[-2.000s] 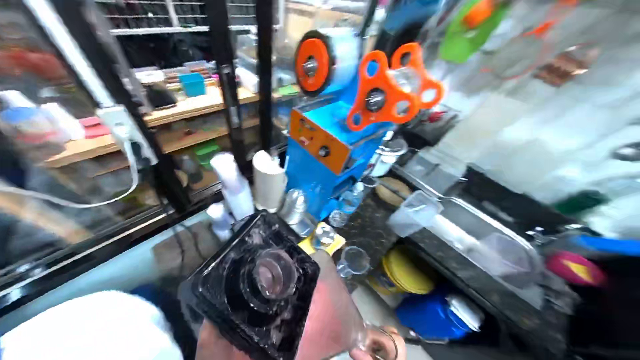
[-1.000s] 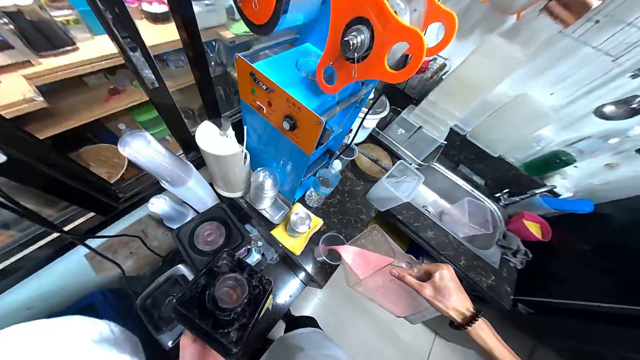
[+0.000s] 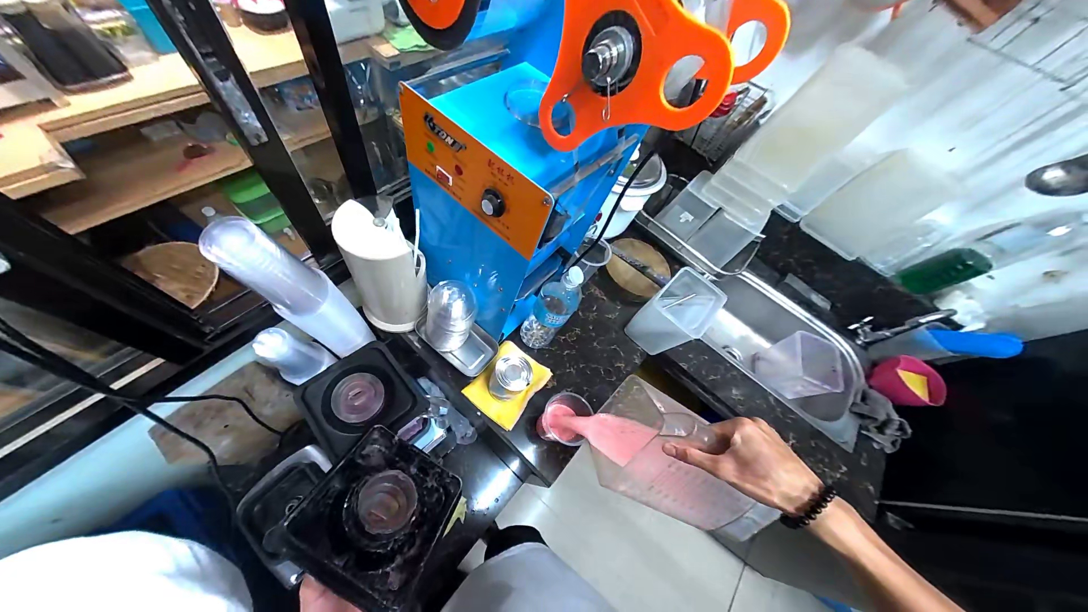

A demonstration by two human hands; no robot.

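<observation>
My right hand (image 3: 752, 463), with a dark beaded bracelet at the wrist, grips the handle of a clear blender pitcher (image 3: 671, 484). The pitcher is tilted left, and pink liquid runs from its rim into a clear plastic cup (image 3: 563, 418) on the dark counter. At the lower left my left hand (image 3: 323, 595) holds a square black blender lid (image 3: 374, 518) with a clear round cap, from below; most of that hand is hidden. A metal can (image 3: 511, 375) on a yellow cloth (image 3: 503, 408) stands left of the cup.
A blue cup-sealing machine (image 3: 476, 221) rises behind, with a water bottle (image 3: 552, 310) beside it. Stacked cups (image 3: 289, 280) and a beige pitcher (image 3: 378, 272) stand at left. A blender base (image 3: 357, 395) sits near the lid. A square container (image 3: 676, 310) stands by the steel sink (image 3: 748, 340).
The pitcher's mouth stays at the cup, and more pink liquid shows in the cup than a second ago. The lid in my left hand stays low at the left. Two seconds ago the view was different.
</observation>
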